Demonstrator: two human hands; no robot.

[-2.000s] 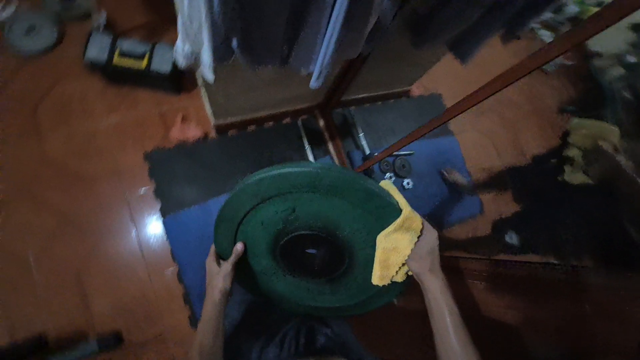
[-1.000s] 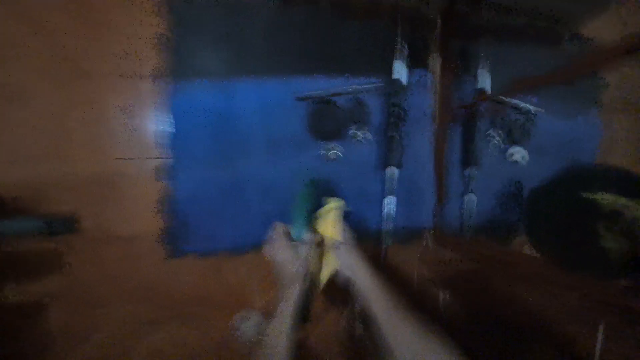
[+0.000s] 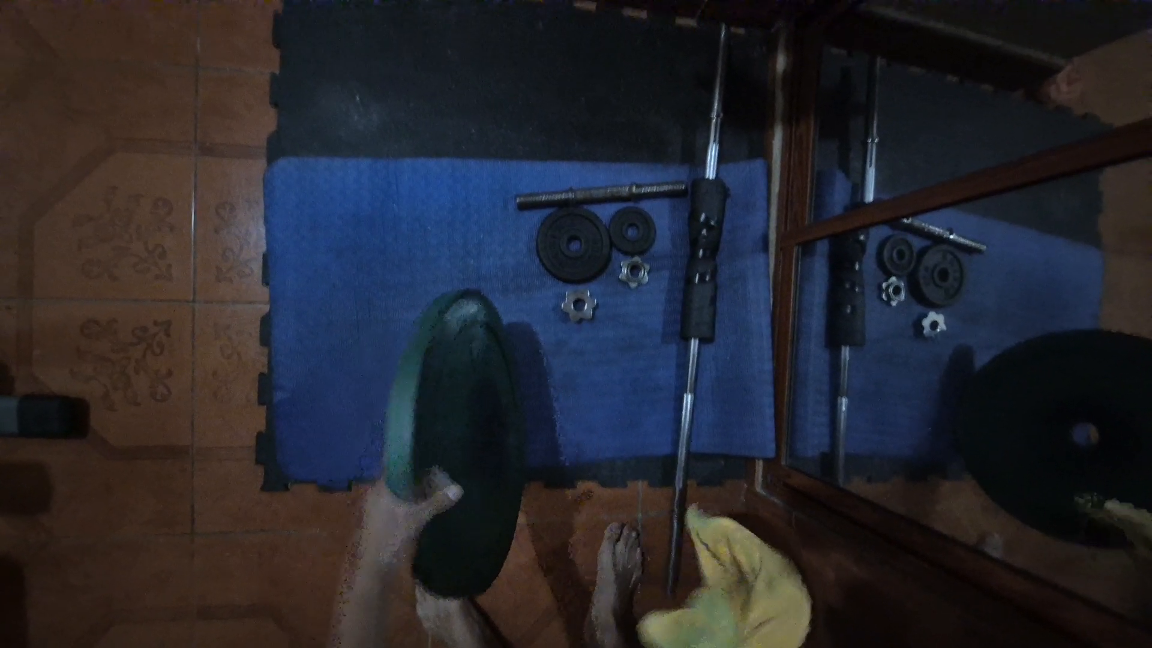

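Note:
My left hand (image 3: 418, 504) grips the lower left rim of a large green weight plate (image 3: 468, 432), which stands on edge, tilted, over the near part of a blue mat (image 3: 360, 234). At the bottom right is a crumpled yellow cloth (image 3: 751, 576); my right hand does not show, and whether it holds the cloth cannot be seen. Beyond the plate lie a threaded dumbbell bar (image 3: 601, 194), a black plate (image 3: 572, 245), a smaller black plate (image 3: 632, 230) and two star collars (image 3: 579, 306) (image 3: 634, 272). A barbell bar with a black pad (image 3: 705, 261) lies to their right.
A wood-framed mirror (image 3: 900, 378) on the right reflects the mat, bar and large plate. Black interlocking floor tiles (image 3: 432, 81) lie beneath the mat, on brown floor tiles (image 3: 135, 225). A dark object (image 3: 49, 416) is at the left edge. My bare feet (image 3: 619, 567) are near the barbell.
Two seconds ago both hands held the green plate face up, the right one with the yellow cloth. Now only my left hand shows on it, and the cloth is apart, to the right.

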